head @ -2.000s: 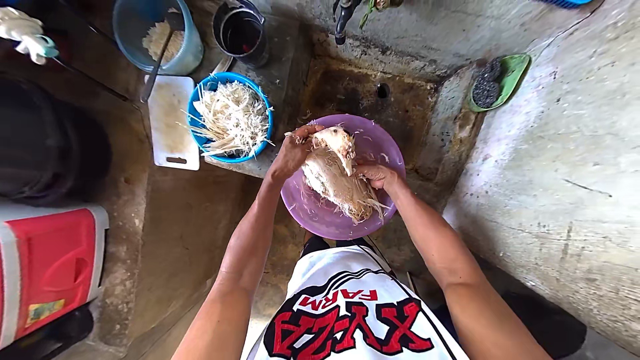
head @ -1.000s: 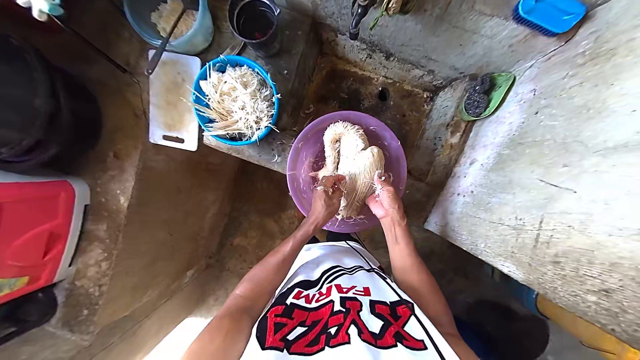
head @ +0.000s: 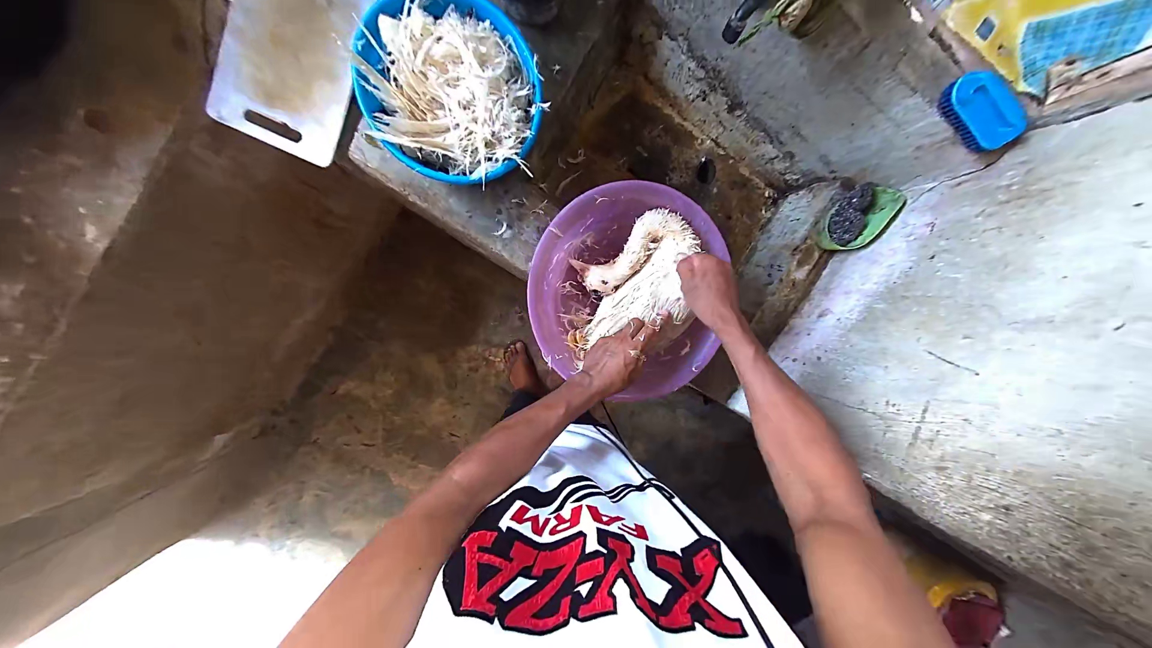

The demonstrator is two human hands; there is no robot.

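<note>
A white bird carcass with short wet feathers (head: 643,283) lies in a purple plastic basin (head: 549,270), its neck bent round and its head toward the basin's left side. Resting against the lower part of the body is my left hand (head: 616,357), fingers spread; whether it grips anything cannot be told. My right hand (head: 708,286) is closed at the body's right side, with its fingertips hidden against the feathers. Loose feathers stick to the basin's inner wall. A blue basin heaped with pulled white feathers (head: 454,90) stands to the upper left.
A white cutting board (head: 288,85) lies left of the blue basin. Behind the purple basin is a stained concrete sink (head: 666,135) with a drain hole. On the right are a green dish with a dark scourer (head: 877,220), a blue brush (head: 990,110) and a concrete ledge (head: 1008,315).
The bird has been turned in the basin; its neck now curves toward the left side. My right hand has moved up along its body, and my left hand has opened out below it.
</note>
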